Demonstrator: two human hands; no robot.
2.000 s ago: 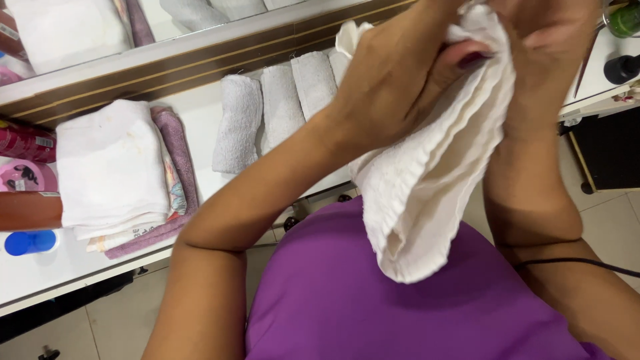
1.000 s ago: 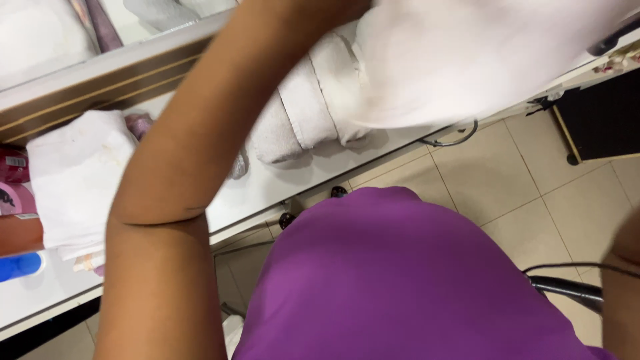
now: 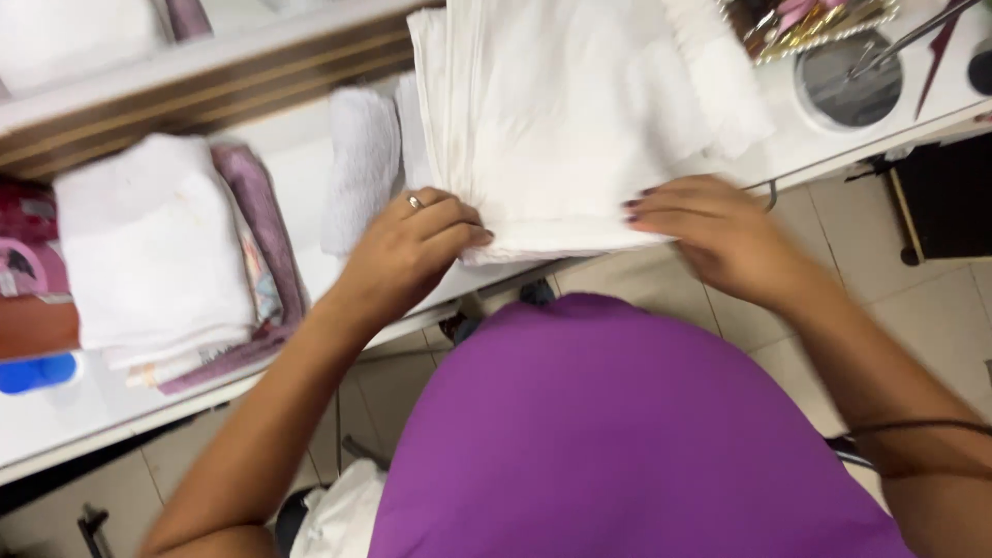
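Observation:
A white towel (image 3: 558,139) lies spread over the counter, its near end folded at the front edge. My left hand (image 3: 418,240), with a ring on one finger, has its fingertips on the towel's near left corner. My right hand (image 3: 721,232) is at the near right corner, fingers at the folded edge; it is slightly blurred. Whether either hand pinches the cloth is unclear. Just left of the towel stands a rolled grey towel (image 3: 360,167), with another roll partly covered beside it. The towel's far end runs out of view at the top.
Folded white towels (image 3: 155,248) are stacked at left over a mauve towel (image 3: 263,209). A blue item (image 3: 35,372) and a pink item (image 3: 31,267) sit far left. A round dark-topped container (image 3: 852,81) and a gold-edged tray (image 3: 825,35) stand at upper right.
The white towel, held up bunched in my hands two seconds ago, now lies spread on the counter over some of the rolled towels. Both hands have come down to its near edge.

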